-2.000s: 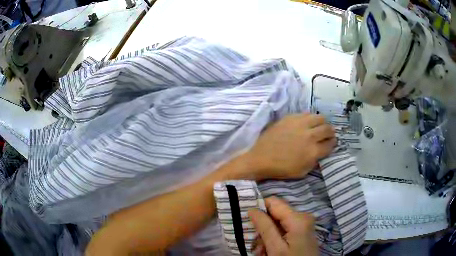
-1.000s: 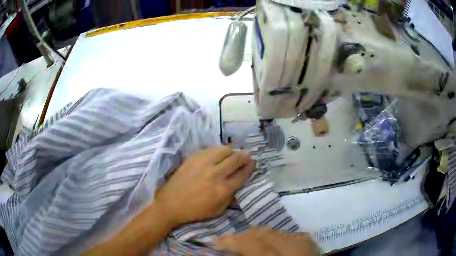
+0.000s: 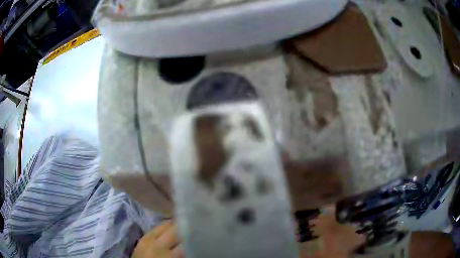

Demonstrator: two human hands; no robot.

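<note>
The worn off-white sewing machine head (image 3: 323, 116) fills most of the view, very close, with brown patches. The striped garment (image 3: 55, 196) lies bunched at the lower left, with sheer white cloth beside it. My left hand (image 3: 159, 242) shows only in part at the bottom edge, right of the cloth, cut off by the machine's front part. My right hand (image 3: 325, 234) shows in part behind the machine's lower parts, with a piece of forearm to its right. The needle, the presser foot and what the fingers touch are hidden.
The white table (image 3: 65, 95) shows at the left, with a yellow strip (image 3: 73, 46) along its far edge. A crinkled clear plastic bag (image 3: 428, 189) with dark contents lies at the right. Dark clutter is at the upper left.
The view has moved in close to the machine head, which now hides the needle area. The garment sits lower left in view. Both hands are now largely covered; the right appears further right.
</note>
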